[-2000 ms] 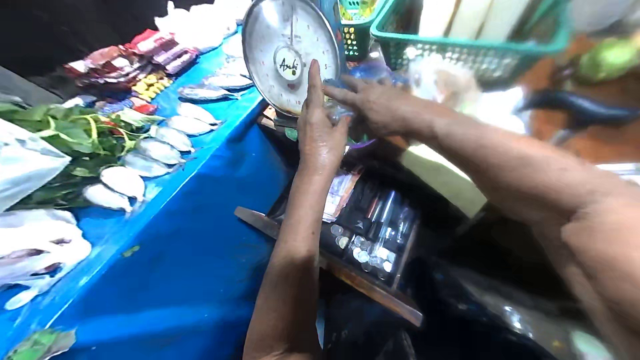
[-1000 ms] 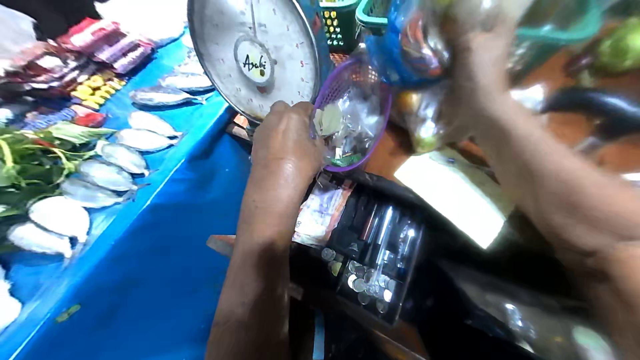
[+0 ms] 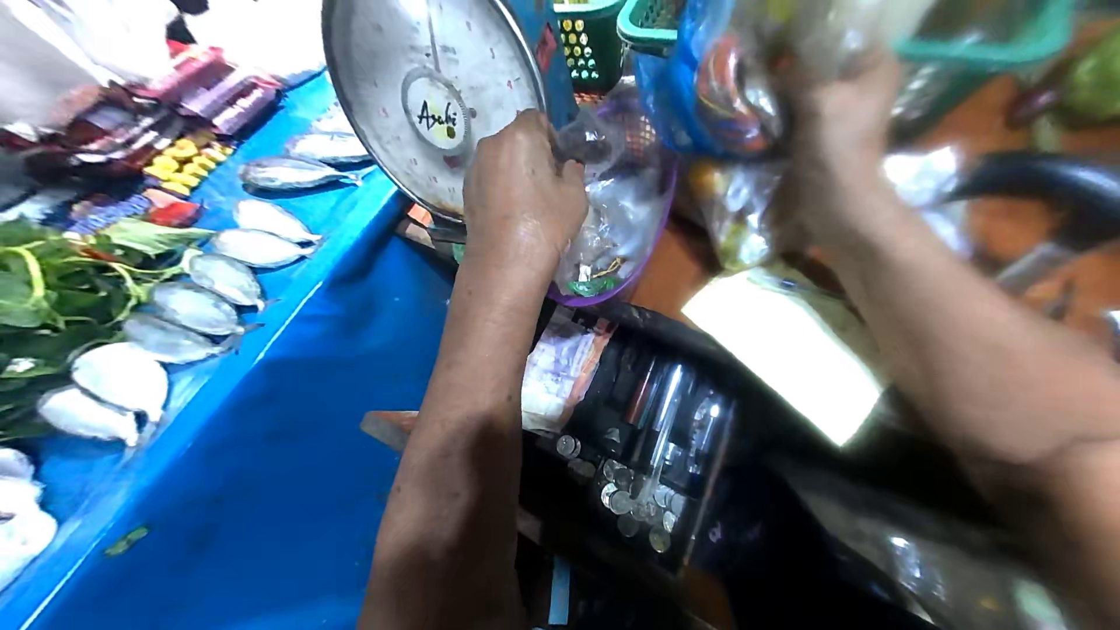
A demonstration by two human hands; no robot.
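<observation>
My left hand (image 3: 525, 188) is in front of the lower edge of a round dial scale (image 3: 437, 105), fingers curled around a bit of clear plastic bag (image 3: 586, 144) above the purple plastic basket (image 3: 669, 206). That basket holds clear plastic bags. At the upper right, my right hand (image 3: 840, 131) is blurred and holds filled plastic bags, one of them blue (image 3: 691, 79); its fingers are mostly hidden.
Several fish (image 3: 188, 306) lie on the blue-covered table (image 3: 297, 324) at left, beside leafy greens (image 3: 52, 289) and packets. Below the hands, an open drawer holds coins (image 3: 639, 499), banknotes (image 3: 560, 367) and pens. Green baskets (image 3: 989, 52), white paper (image 3: 783, 354) and an eggplant (image 3: 1041, 184) are at right.
My hands were close together by the scale two seconds ago. The right hand has moved away to the right with the bags, and the purple basket has come into clear sight.
</observation>
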